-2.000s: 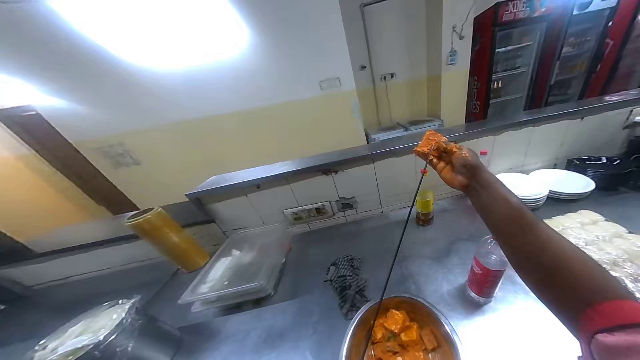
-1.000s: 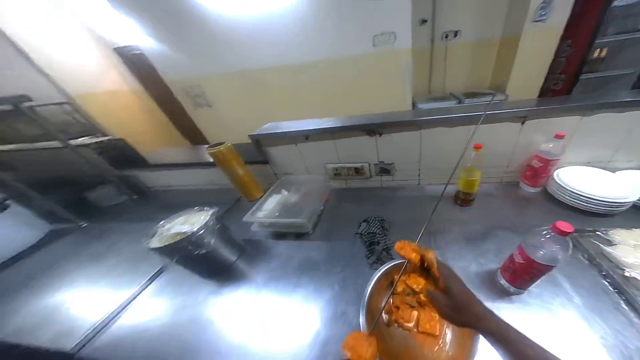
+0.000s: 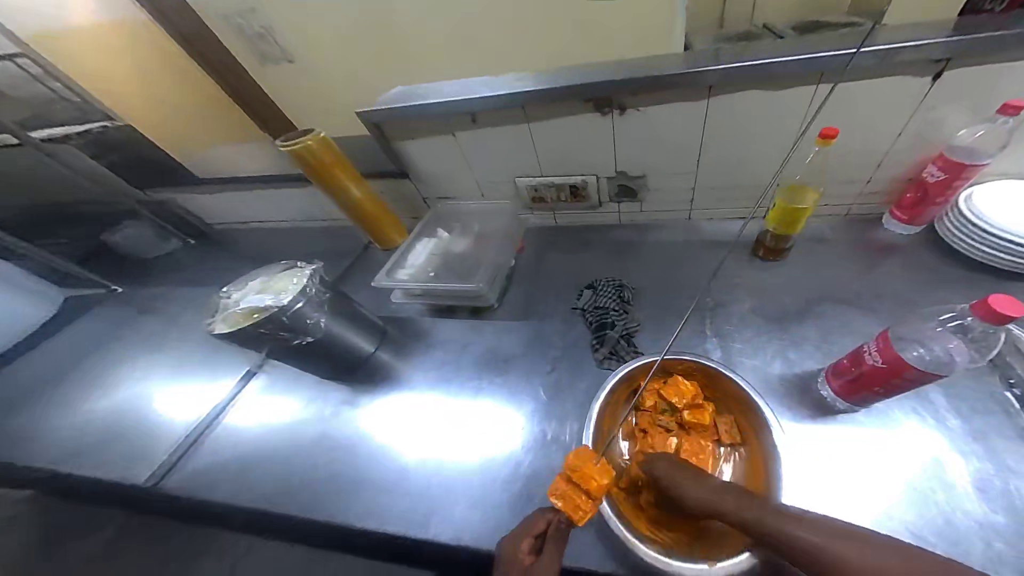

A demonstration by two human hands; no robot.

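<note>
My left hand (image 3: 534,546) grips the lower end of a long metal skewer (image 3: 694,302), just below marinated orange cubes (image 3: 582,485) threaded on it. The skewer slants up and right across the rim of a steel bowl (image 3: 773,432). Inside the bowl lie several sauce-coated cubes (image 3: 680,416) in orange marinade. My right hand (image 3: 668,480) reaches down into the bowl among the cubes; its fingertips are hidden, so whether it holds a piece does not show.
Behind the bowl lie a checked cloth (image 3: 610,320) and lidded plastic containers (image 3: 456,248). A cling film roll (image 3: 344,192) and a film-covered dark pot (image 3: 320,328) are left. Labelled bottles (image 3: 888,364), an oil bottle (image 3: 792,200) and stacked white plates (image 3: 988,220) stand right.
My right hand was raised high with a coated piece by the skewer, then came down to the bowl and is now inside it. My left hand has come into view. The view has tilted down.
</note>
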